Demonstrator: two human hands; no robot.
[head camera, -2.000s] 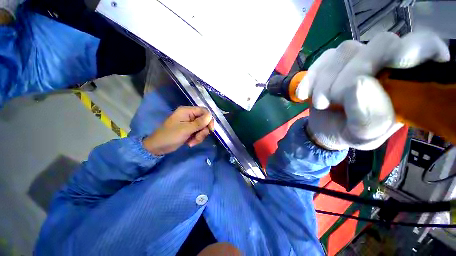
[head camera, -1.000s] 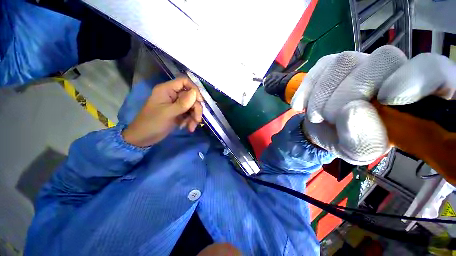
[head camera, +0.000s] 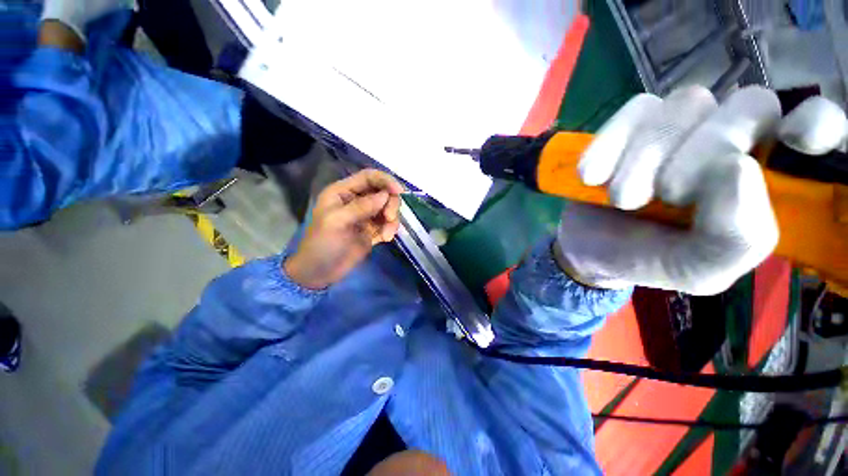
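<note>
A white flat-topped metal chassis (head camera: 409, 93) lies at the top centre, one corner pointing toward my body. My right hand (head camera: 683, 191), in a white knit glove, grips an orange electric screwdriver (head camera: 567, 165) with a black nose. Its thin bit points left over the chassis near that corner, and I cannot tell whether it touches. My left hand (head camera: 349, 223) is bare, beside the chassis edge and over the metal rail. Its thumb and fingertips are pinched together, with a tiny thin glint at them, too small to name surely.
The silver conveyor rail (head camera: 437, 270) runs in front of my body. A black cord (head camera: 651, 374) crosses at lower right above red pads (head camera: 642, 437) and the green board (head camera: 470, 246). A dark bin (head camera: 674, 330) sits below my right hand. Another person's blue sleeve (head camera: 121, 130) is at upper left.
The view has shifted. The screwdriver has moved left relative to the chassis, its bit now farther over the top. My left hand has come nearer the chassis corner, fingertips pinched.
</note>
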